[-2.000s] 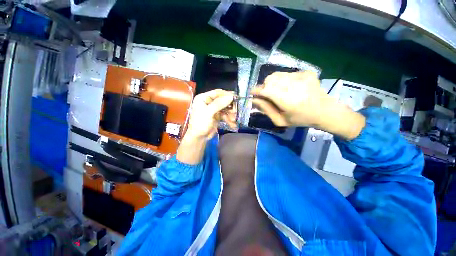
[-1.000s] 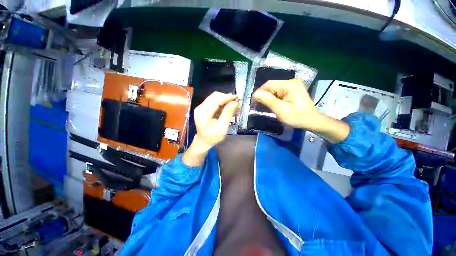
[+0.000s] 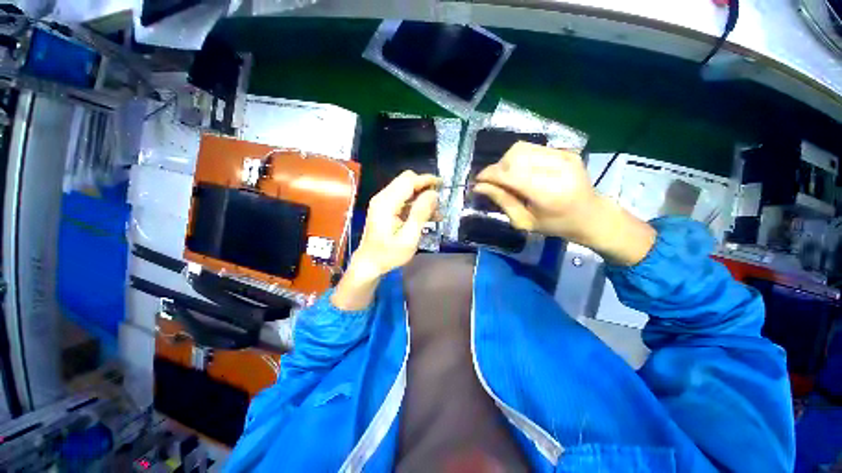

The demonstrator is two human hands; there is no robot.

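Observation:
My left hand (image 3: 392, 222) is raised in front of my chest with thumb and forefinger pinched together. My right hand (image 3: 535, 189) faces it a short gap away, also pinched. A tiny thin part (image 3: 455, 186) seems to span the gap between the fingertips; it is too small to name. Below the hands lie a black display panel (image 3: 482, 229) on bubble wrap, partly hidden by my right hand, and another black panel (image 3: 407, 146) beside it, partly hidden by my left hand.
An orange fixture board (image 3: 318, 194) holding a black panel (image 3: 247, 228) is at the left. A second fixture board (image 3: 249, 362) lies below it, past black strips (image 3: 222, 309). A wrapped panel (image 3: 445, 57) lies farther back on the green mat (image 3: 318, 69).
Both hands stay close together with small finger shifts. Since the first frame, my right hand has lowered slightly. The view has shifted a little.

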